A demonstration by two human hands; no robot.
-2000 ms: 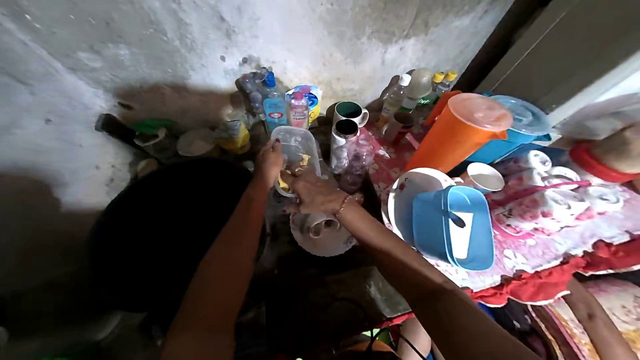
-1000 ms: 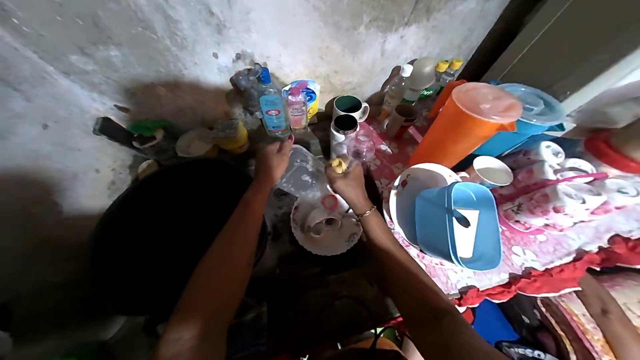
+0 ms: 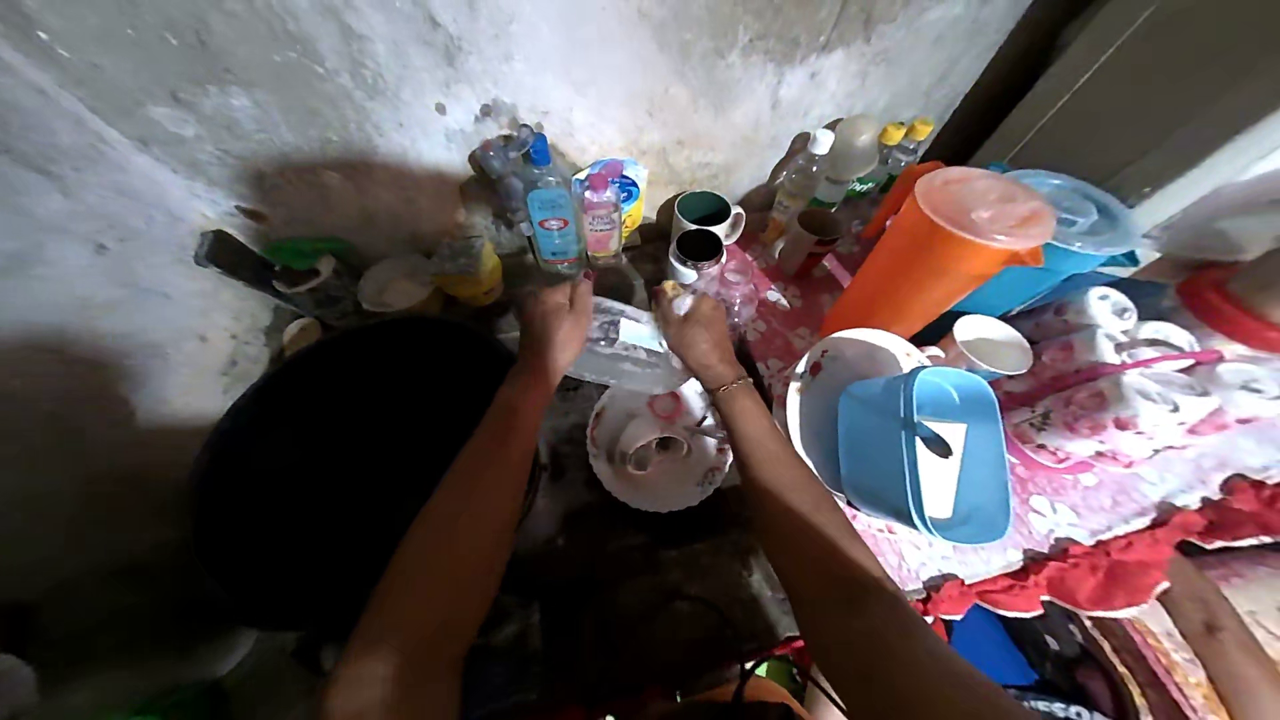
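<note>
A clear plastic container [image 3: 630, 350] is tipped on its side between my hands. My left hand [image 3: 555, 325] grips its left end. Against its right end is my right hand [image 3: 697, 330], closed around a small yellowish thing, perhaps a sponge [image 3: 670, 289]. Just below the container sits a white scalloped bowl [image 3: 660, 490] with a cup [image 3: 650, 445] in it. Beyond my hands stand a blue-capped bottle [image 3: 553, 225], a pink bottle [image 3: 602, 220] and two mugs, one green inside [image 3: 708, 212], the other dark inside [image 3: 697, 255].
A large dark basin [image 3: 350, 470] fills the left. On the pink floral cloth at right are an orange pitcher [image 3: 930, 260], a blue plastic container [image 3: 880, 450] on a white plate [image 3: 810, 400], a cup [image 3: 985, 347] and several upturned floral cups [image 3: 1110, 415]. Another person's arm [image 3: 1205, 620] shows at lower right.
The clear container, upright with its inside facing up two seconds ago, is now tipped so its outside shows. My right hand has moved from inside it to its right end.
</note>
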